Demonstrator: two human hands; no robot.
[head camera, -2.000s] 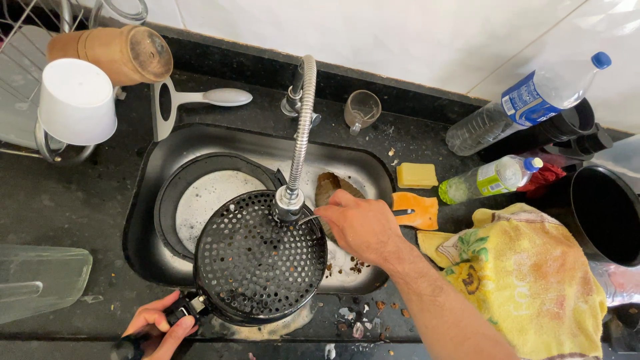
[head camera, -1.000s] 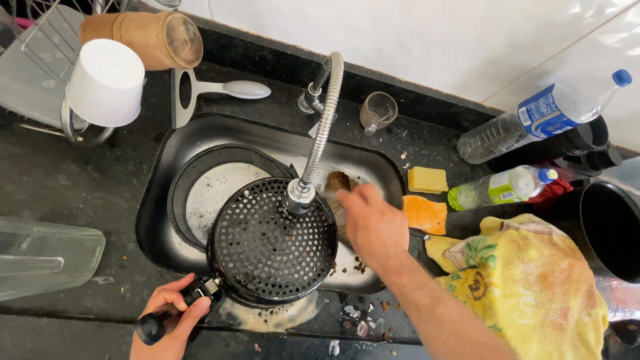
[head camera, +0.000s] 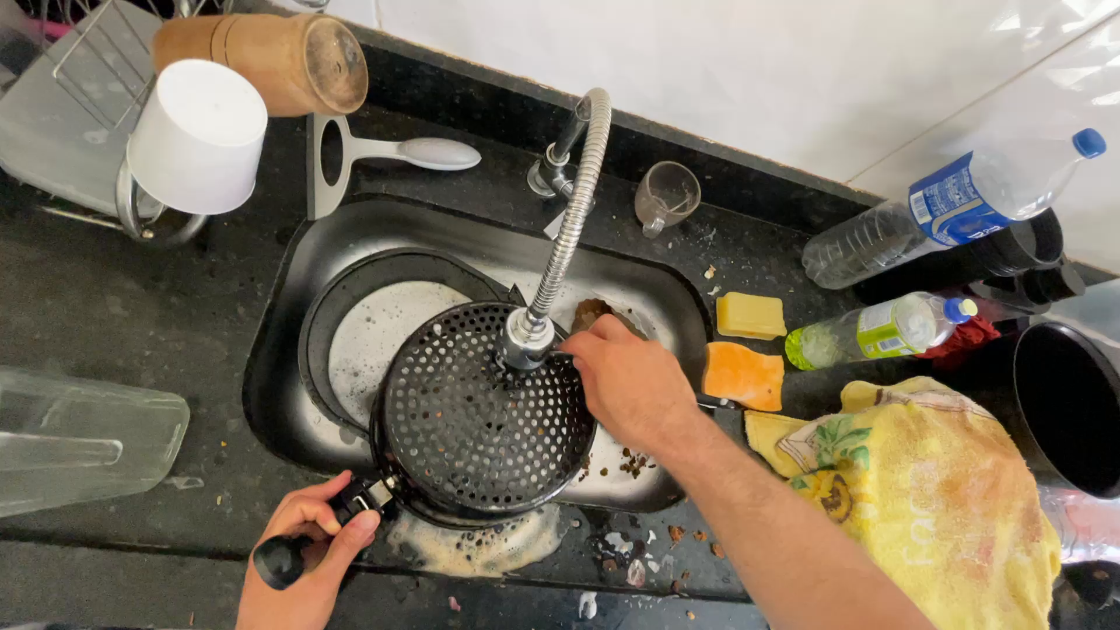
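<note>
My left hand (head camera: 306, 547) grips the black handle of a pan at the sink's front edge. A black perforated round insert (head camera: 490, 411) lies in or on that pan, below the tip of a flexible metal faucet (head camera: 577, 210). My right hand (head camera: 634, 376) is at the pan's right rim, its fingers closed beside the faucet head; a thin metal piece shows at the fingertips, mostly hidden. Behind the fingers a brown object (head camera: 592, 312) lies in the metal sink (head camera: 289, 385). Left of the insert, another black pan (head camera: 319, 350) holds foamy water.
Right of the sink lie a yellow sponge (head camera: 751, 315), an orange sponge (head camera: 744, 376), plastic bottles (head camera: 875, 332) and a yellow towel (head camera: 936, 490). A glass cup (head camera: 667, 197) stands behind. Food scraps and foam (head camera: 477, 542) spot the front edge. A clear container (head camera: 87, 442) is at left.
My right hand has shifted a little along the pan's right side, up toward the faucet head. My left hand stays on the handle.
</note>
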